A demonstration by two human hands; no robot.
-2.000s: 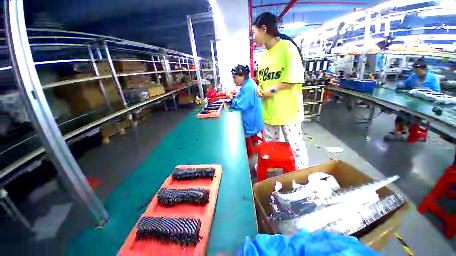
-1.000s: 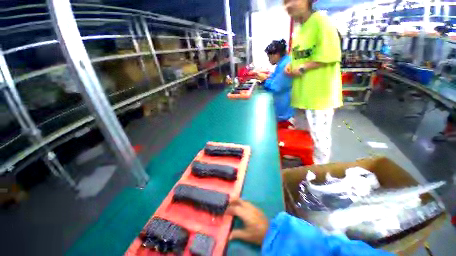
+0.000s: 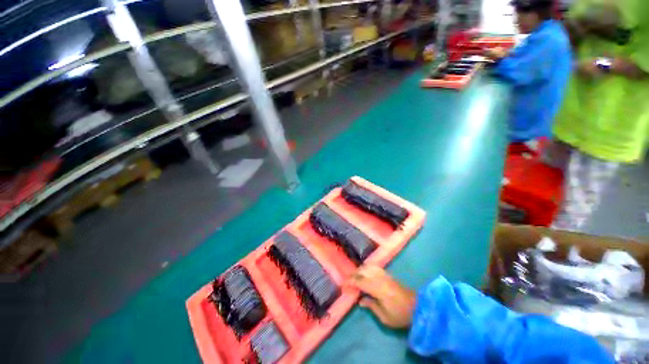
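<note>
An orange-red parts tray [image 3: 341, 276] lies at an angle on the green bench. Its slots hold striped stacks of small wired components [image 3: 304, 269], with dark leads along the stack edges. The slot nearest me holds two separate stacks, one longer and one short. My right hand [image 3: 384, 295], bare with a blue sleeve, holds the tray's right edge, fingertips at the rim beside the third stack. My left hand is not in view.
Green bench mat [image 3: 434, 135] runs forward. Another orange tray [image 3: 448, 77] lies far along it by a person in blue [image 3: 544, 71]. A person in yellow-green stands right, near a red stool [image 3: 530, 185]. An open carton [image 3: 569, 238] with clear plastic is right; metal racks left.
My right hand has come in and taken hold of the tray's edge. The tray has turned and sits more slanted across the bench. The view has swung to the left.
</note>
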